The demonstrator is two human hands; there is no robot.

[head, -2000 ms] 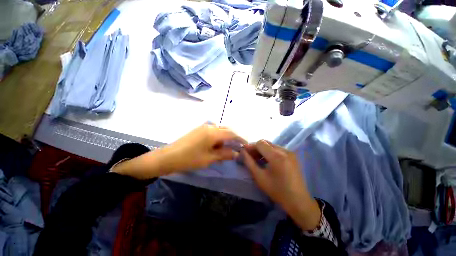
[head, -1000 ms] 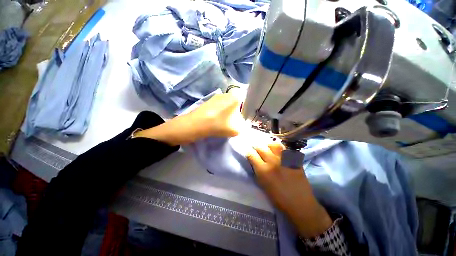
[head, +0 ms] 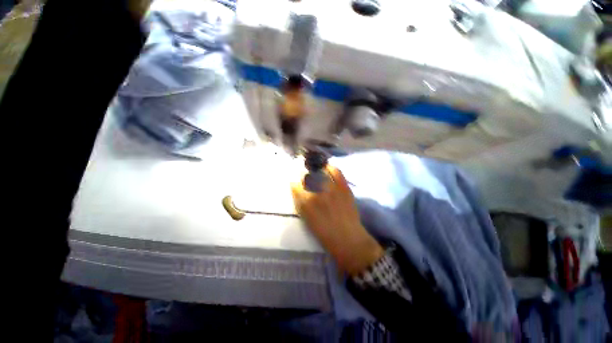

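My right hand [head: 329,211] is at the needle area, its fingertips partly hidden behind the dark ribbed knob [head: 315,175]. Whether it grips cloth cannot be told. The light blue garment piece [head: 429,228] drapes right of the needle, beside my right hand and over the table's front edge. My left arm's black sleeve reaches up the left side, and the left hand is beyond the top edge. The white sewing machine head [head: 416,80] is above, blurred.
A crumpled blue bundle [head: 168,100] lies behind left of the needle. A small brown tab [head: 233,208] sits at the bed outline's front corner. The ruler strip [head: 201,266] runs along the table's front edge. Red-handled snips [head: 570,262] are at the right beside a dark tray.
My left hand has left the needle area, up and out of the picture. My right hand stays by the needle. The view has shifted, and the stack of blue strips is no longer seen.
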